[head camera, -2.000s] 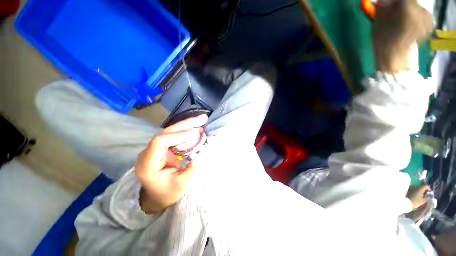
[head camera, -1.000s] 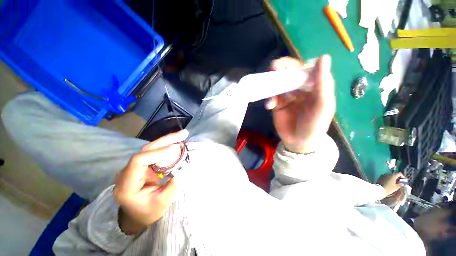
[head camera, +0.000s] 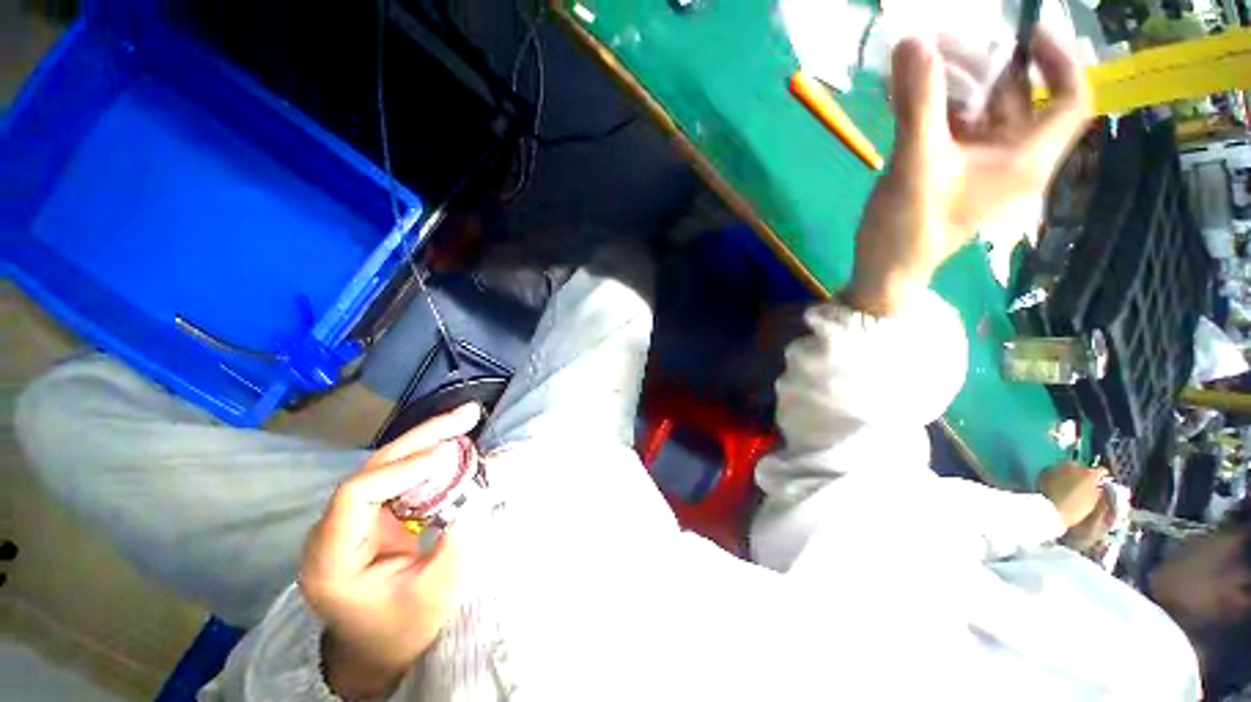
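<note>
My left hand (head camera: 377, 555) pinches a round unit (head camera: 442, 480) with a shiny metal rim and pinkish face, over my lap. A small yellow spot shows at the unit's lower edge. My right hand (head camera: 967, 151) is over the green bench at the upper right, fingers curled and spread. A pale, clear shape and a dark narrow piece show among its fingers, too blurred to tell whether they are gripped. An orange rod (head camera: 837, 121) lies on the bench, left of my right hand.
A blue plastic bin (head camera: 384, 254) with a blue-handled tool (head camera: 313, 359) at its rim is at the left. A thin line hangs beside it. Black trays (head camera: 1132, 281), a yellow strip (head camera: 1166, 76) and a clear container (head camera: 1054, 359) are right. Another person's hand (head camera: 1077, 501) shows lower right.
My right hand came down off the bench with a pale, clear barrel, then moved back up and right over it. My left hand still holds the unit. The view has shifted.
</note>
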